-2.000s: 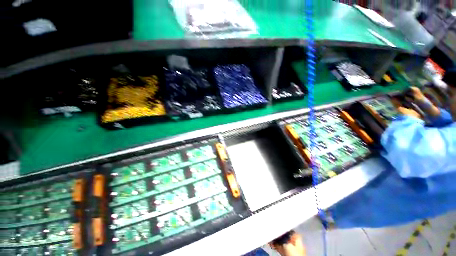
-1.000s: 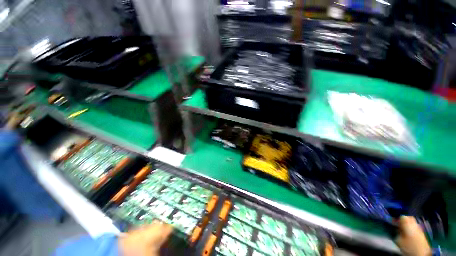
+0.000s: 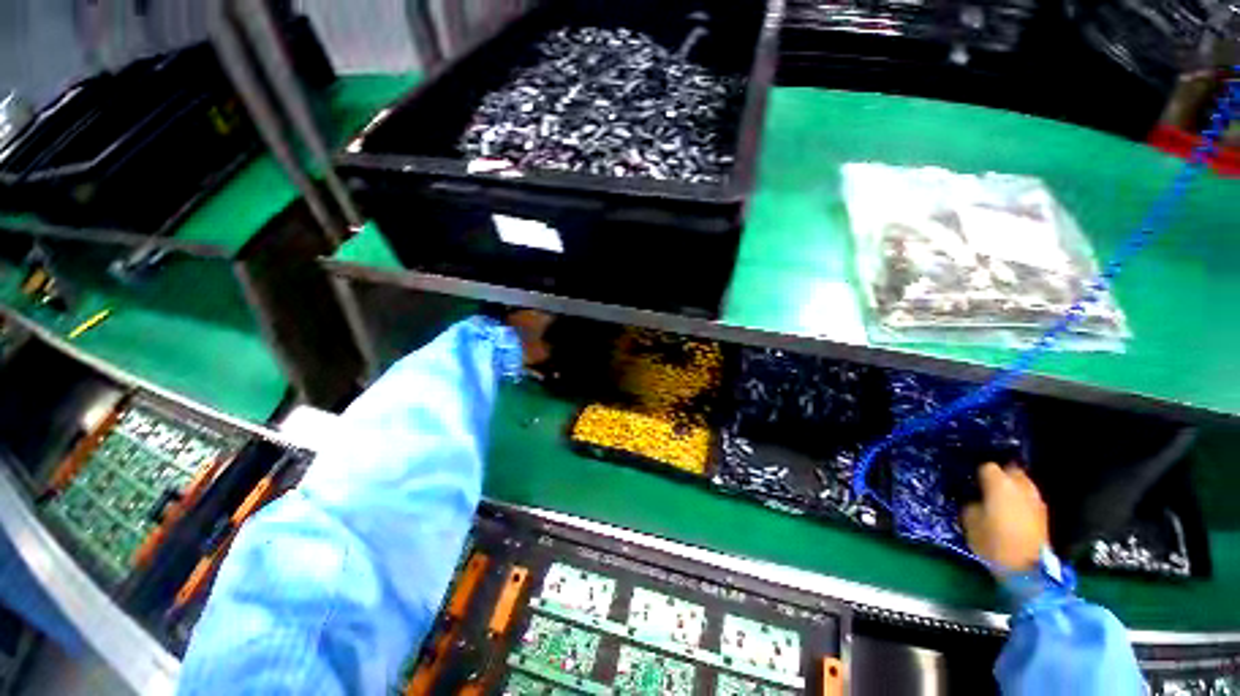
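My left hand (image 3: 533,340) reaches under the shelf at the left end of the bins; its fingers are mostly hidden in shadow. My right hand (image 3: 1009,519) is at the right part of the bin of blue-violet cylinders (image 3: 925,469), fingertips down among or above them; I cannot tell if they hold any. A bin of yellow components (image 3: 642,435) and a bin of dark and silver components (image 3: 782,469) stand between the hands. A black pallet of green circuit boards (image 3: 660,615) lies below on the line.
A black tote of small parts (image 3: 626,224) and a clear plastic bag (image 3: 972,258) lie on the upper shelf. The shelf edge (image 3: 816,340) runs above the bins. A blue coiled cord (image 3: 1061,326) hangs across the right. Another pallet (image 3: 136,476) lies left. A small-parts bin (image 3: 1142,551) stands right.
The view has shifted closer to the bins. My left hand has moved from above the boards to under the shelf. My right hand has reached into the area of the blue-violet bin.
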